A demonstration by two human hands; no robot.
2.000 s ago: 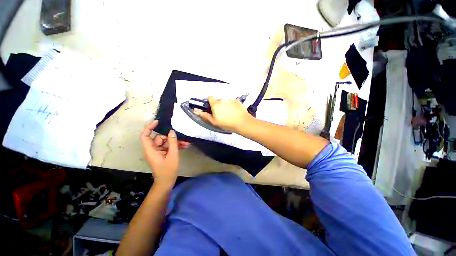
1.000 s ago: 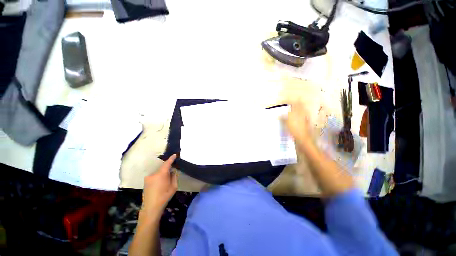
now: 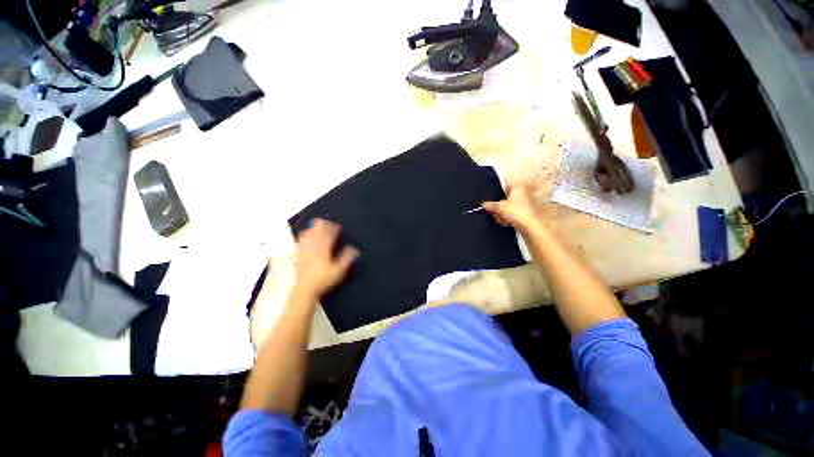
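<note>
The black garment panel (image 3: 402, 223) lies flat on the white-covered table in front of me, with a short white slit or mark near its right end. A bit of white sheet (image 3: 451, 284) shows at its near edge; the rest is hidden under the cloth. My left hand (image 3: 323, 259) is on the panel's left end, slightly blurred, fingers spread; no grip shows. My right hand (image 3: 515, 207) is at the panel's right edge, fingers together on the cloth beside the white mark. The steam iron (image 3: 460, 58) sits beyond the panel, untouched.
Shears (image 3: 607, 156) lie on a mesh pad (image 3: 580, 192) at right, near black cloth pieces (image 3: 674, 125) and a blue block (image 3: 712, 234). A metal block (image 3: 161, 198), grey cloth (image 3: 100, 196) and white pieces (image 3: 214, 294) are at left. A second iron (image 3: 183, 29) is at the far left.
The iron has left my right hand and stands beyond the cloth. The white sheet was on top; now the black cloth covers nearly all of it. My left hand has moved onto the panel.
</note>
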